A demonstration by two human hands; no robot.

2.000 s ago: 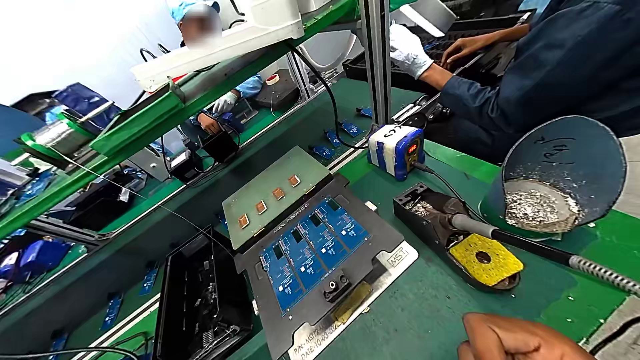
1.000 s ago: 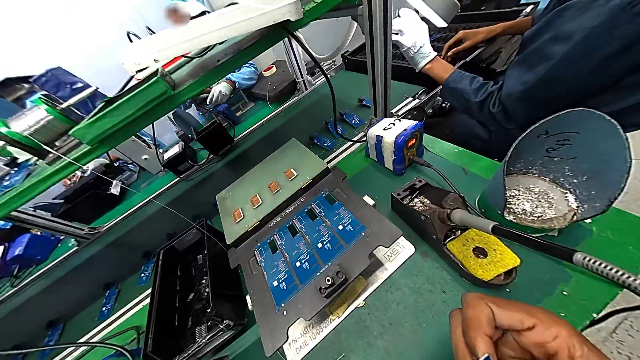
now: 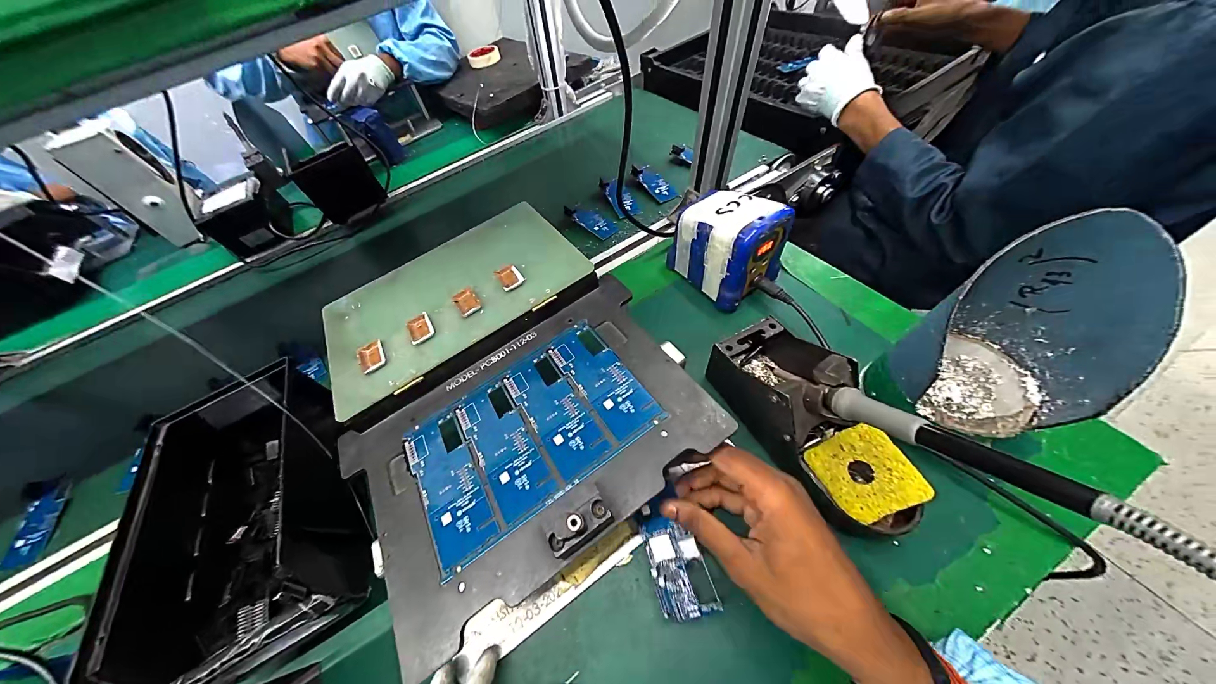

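A black fixture plate (image 3: 380, 532) with a panel of blue circuit boards (image 3: 532, 442) in it lies on the green bench mat. Behind the panel, its pale green hinged lid (image 3: 456, 304) holds several small copper-coloured pads. My right hand (image 3: 760, 541) is at the fixture's front right corner, fingers bent at its edge; whether they grip it is unclear. Just left of that hand, a small blue circuit board with components (image 3: 676, 570) lies on the mat. My left hand (image 3: 467, 665) shows only as fingertips at the bottom edge, by the fixture's front corner; its hold is hidden.
A soldering iron (image 3: 978, 461) rests in its black stand with a yellow sponge (image 3: 869, 475), beside a blue soldering station (image 3: 730, 249). At the right stands a blue cone-shaped container (image 3: 1073, 323) with solder scraps. A black bin (image 3: 142, 570) is at left. Co-workers sit behind and at right.
My right hand has moved up and left to the fixture's corner. Fingertips of my left hand now show at the bottom. A small circuit board now shows beside my right hand. The view has shifted.
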